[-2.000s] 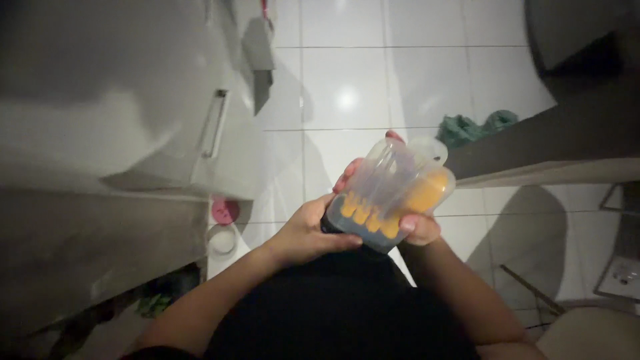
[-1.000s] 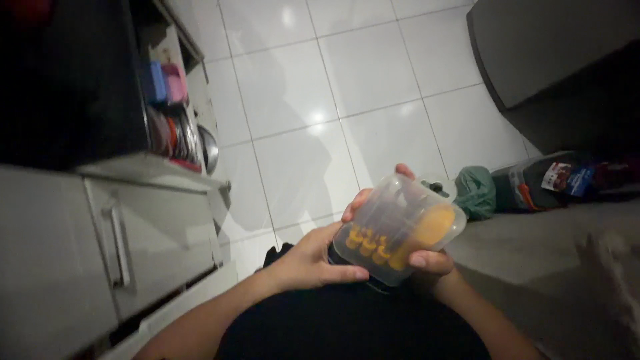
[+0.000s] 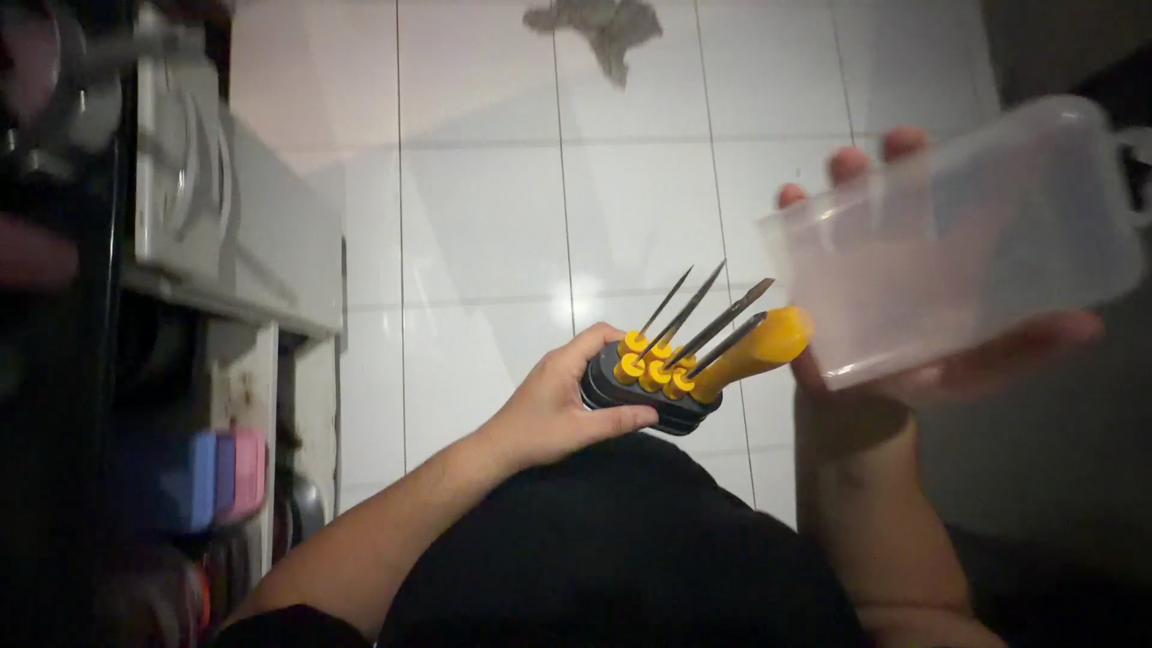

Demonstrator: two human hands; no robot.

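My left hand [image 3: 576, 396] grips the black base [image 3: 652, 400] of a tool set, low in the middle of the view. Several yellow-collared metal shafts with narrow tips, which look like screwdriver bits or small files [image 3: 711, 333], stand tilted in the base. Beside them, at the base's right end, a thick yellow handle [image 3: 765, 346] leans up to the right. To the right, my right hand [image 3: 945, 360] holds a clear plastic cover [image 3: 963, 252], blurred and apart from the base, its open end toward the tools. Fingers show behind and through the cover.
White floor tiles [image 3: 477, 216] lie below, with a grey cloth [image 3: 603, 27] on them at the top. At the left are a white cabinet [image 3: 279, 225] and a shelf holding blue [image 3: 200, 481] and pink containers [image 3: 247, 472]. A dark surface borders the right side.
The clear cover, over the tools in both earlier frames, is now off. My right hand has moved right with it, while my left hand keeps the base. The view has shifted a lot.
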